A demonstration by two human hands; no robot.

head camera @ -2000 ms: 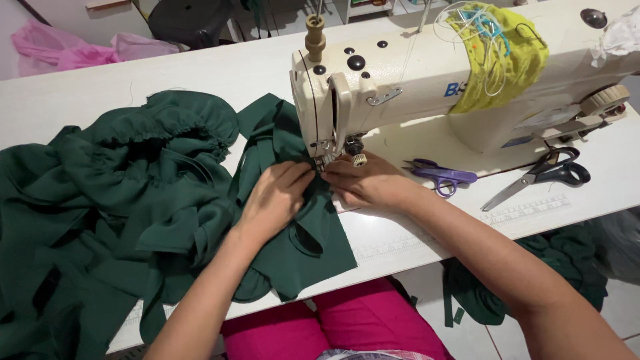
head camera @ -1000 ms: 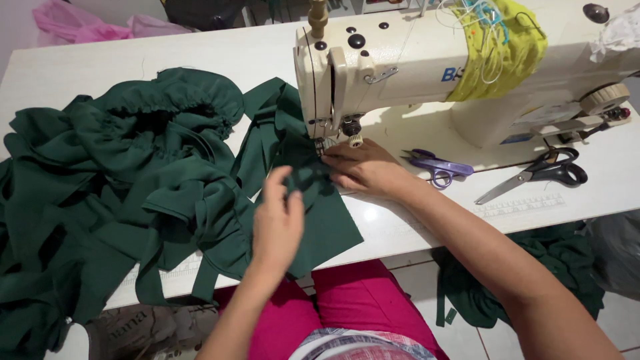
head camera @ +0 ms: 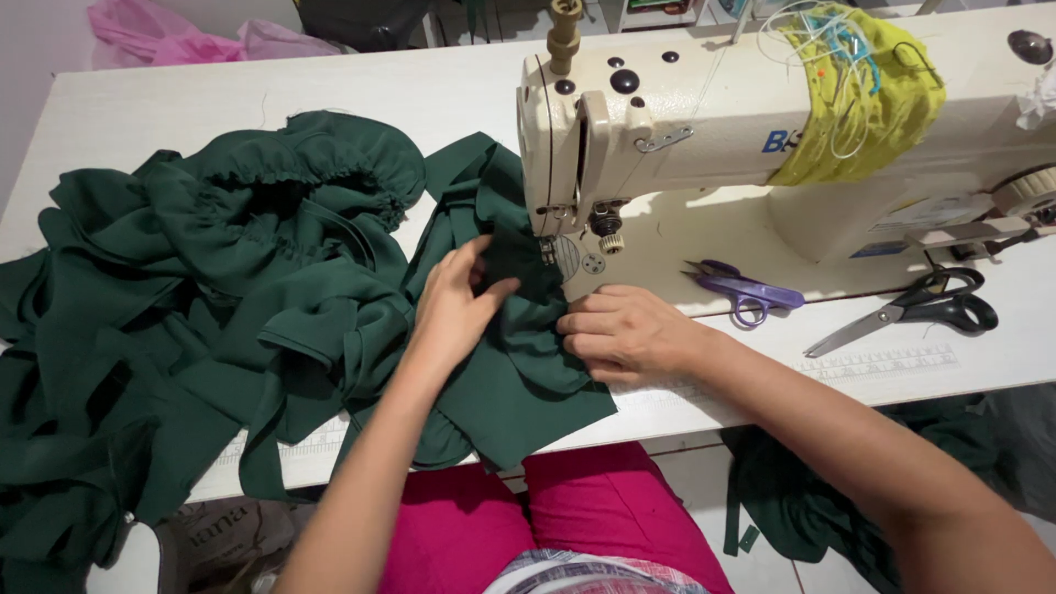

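Note:
Dark green fabric (head camera: 528, 346) lies in folds under and in front of the needle area of a cream sewing machine (head camera: 693, 148). My left hand (head camera: 458, 301) is on the left of the presser foot (head camera: 548, 247), with a fold of the fabric between thumb and fingers. Curled at the fabric's right edge, in front of the needle plate (head camera: 566, 257), my right hand (head camera: 623, 330) grips that edge. A gathered green garment (head camera: 280, 206) is heaped to the left and joins the fabric near my left hand.
Purple thread snips (head camera: 747, 290) and black-handled scissors (head camera: 907, 309) lie right of my right hand, by a ruler marking (head camera: 883, 363) on the white table (head camera: 165, 95). A yellow-green cloth (head camera: 874, 99) with pins and threads drapes the machine arm. More green fabric (head camera: 808, 495) lies below the table at right.
My left hand, blurred and off to the lower left of the foot a second ago, is at the fabric beside it. My right hand has moved from close by the foot towards the table's front edge.

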